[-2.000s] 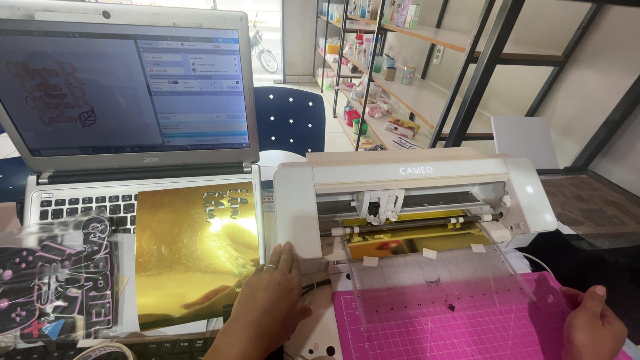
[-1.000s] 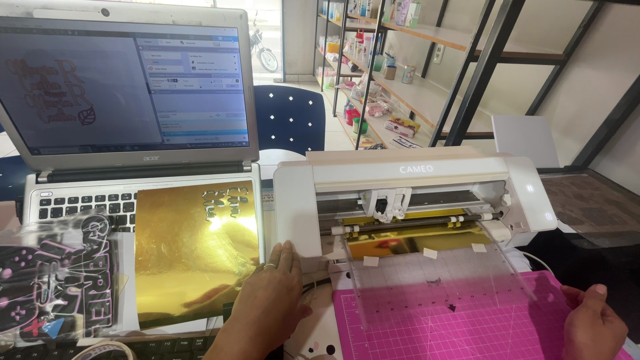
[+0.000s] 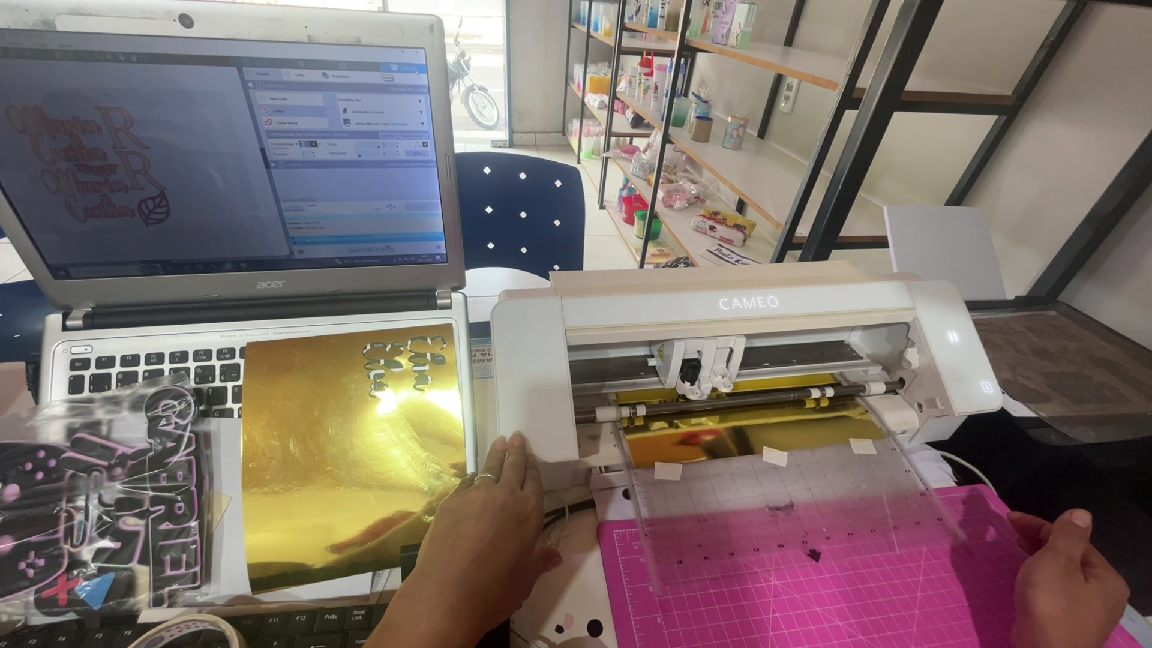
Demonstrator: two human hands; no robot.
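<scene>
A white Cameo cutting machine (image 3: pixel 747 315) stands at the right with its carriage (image 3: pixel 697 367) left of centre on the rail. Gold foil sheet (image 3: pixel 747 435) lies in it on a clear cutting mat (image 3: pixel 774 517), held by bits of tape. My left hand (image 3: pixel 486 531) rests its fingertips against the machine's left front corner, holding nothing. At the right edge of the pink grid mat (image 3: pixel 855 594) is my right hand (image 3: pixel 1066 576), fingers loosely curled; whether it touches the mat I cannot tell. Another gold sheet (image 3: pixel 351 450), with cut-outs at its top, lies on the laptop's keyboard.
The open Acer laptop (image 3: pixel 261 162) stands at the left. Bagged black and pink cut-outs (image 3: pixel 108 504) lie on it, with a tape roll (image 3: pixel 189 633) and a black keyboard (image 3: pixel 301 625) in front. Behind are a blue chair (image 3: pixel 522 211) and shelving (image 3: pixel 720 153) with goods.
The machine's carriage has shifted a little along its rail between frames. Both hands have stayed about where they were.
</scene>
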